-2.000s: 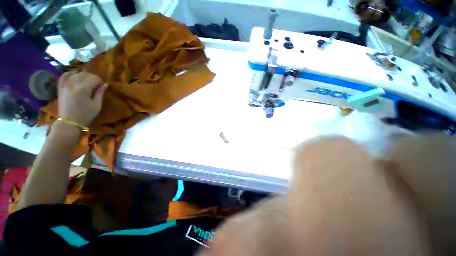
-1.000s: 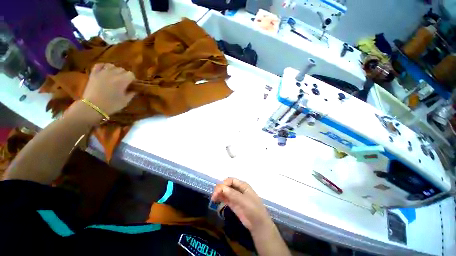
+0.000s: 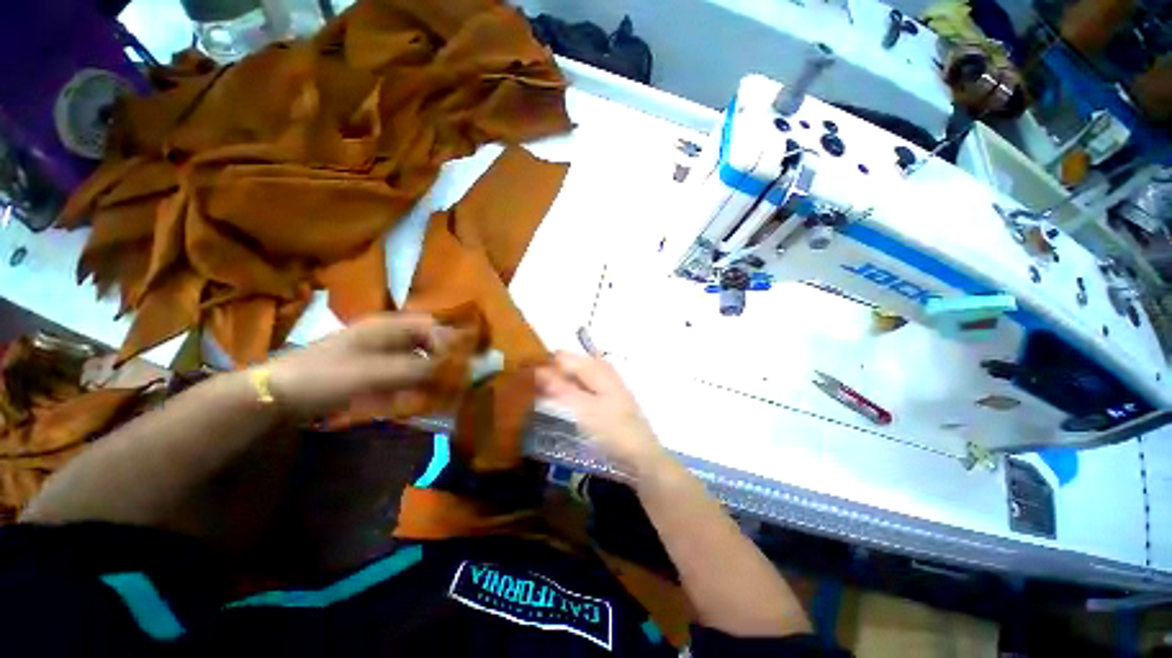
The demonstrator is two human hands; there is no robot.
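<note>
A rust-brown fabric strip (image 3: 478, 276) lies on the white table and runs to its front edge, where its near end is bunched and hangs down. My left hand (image 3: 373, 366) grips the bunched end; its fingers are slightly blurred. My right hand (image 3: 594, 401) holds the strip's right side with fingertips at the table edge. The large pile of rust-brown cut pieces (image 3: 276, 167) lies to the left, beyond my left hand. The white sewing machine head (image 3: 887, 257) stands to the right, with no fabric under its needle.
Red-handled thread snips (image 3: 852, 399) lie right of the needle. A dark rectangular panel (image 3: 1031, 495) is set in the table at right. A purple machine (image 3: 64, 77) stands at far left. More brown cloth (image 3: 64, 418) lies below the table at left. Another white table (image 3: 797, 64) stands behind.
My left hand has come off the pile toward the front edge with a strip, now apart from the pile. My right hand has moved up to it and taken hold. The view has shifted.
</note>
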